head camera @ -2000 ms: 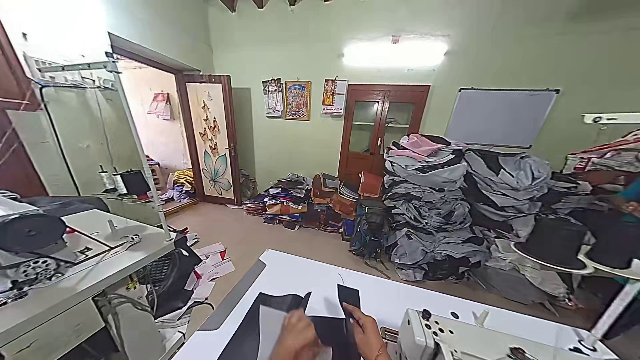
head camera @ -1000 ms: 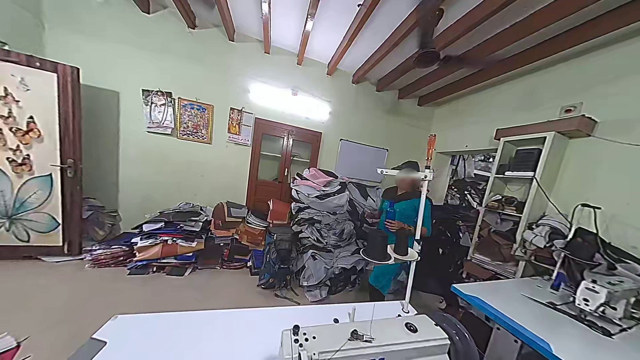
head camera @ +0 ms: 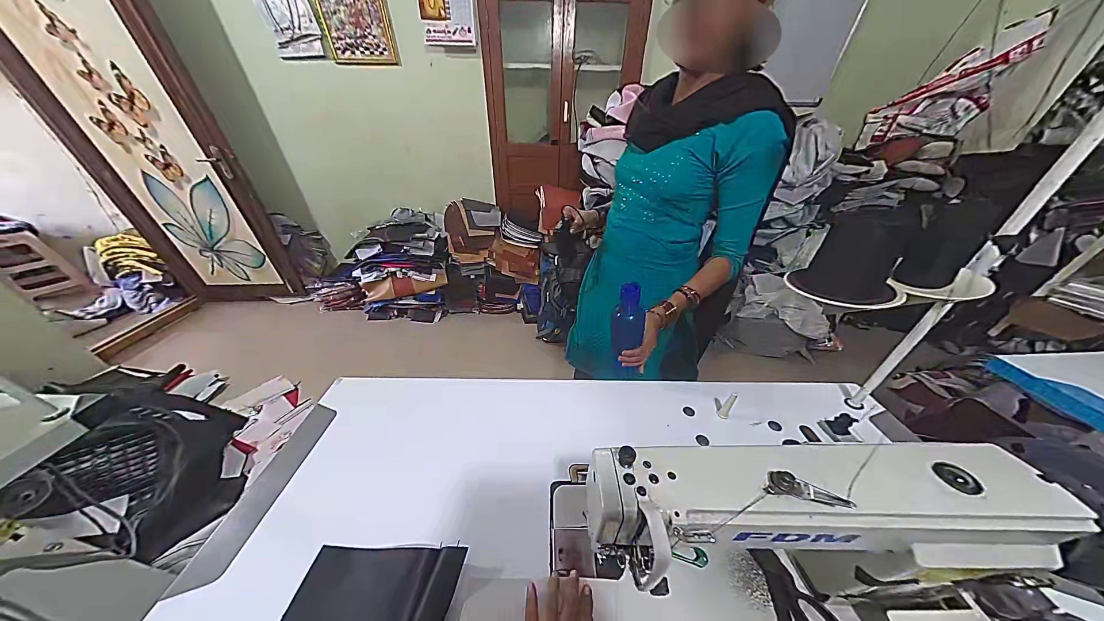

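Observation:
What appears to be my right hand [head camera: 561,597] rests at the bottom edge, its fingers slightly apart on a pale surface in front of the presser-foot area of a white industrial sewing machine [head camera: 802,496]. Nothing shows in its grip; the palm is cut off by the frame. My left hand is out of view. To the left of the visible hand, a folded black sheet of material [head camera: 371,585] lies on the white sewing table [head camera: 414,431]. A green safety pin [head camera: 693,557] hangs by the machine's needle end.
Across the table stands a person in teal [head camera: 664,224], holding a blue bottle [head camera: 629,323]. Black thread cones [head camera: 849,250] sit on a stand at right. Stacks of material [head camera: 401,267] line the wall; a black bag-like item [head camera: 185,457] is beside the table at left.
The person in teal has come from the back right to the table's far edge. Two seconds ago both my hands were on dark material; now one shows, by the machine. The view has swung right, then back down.

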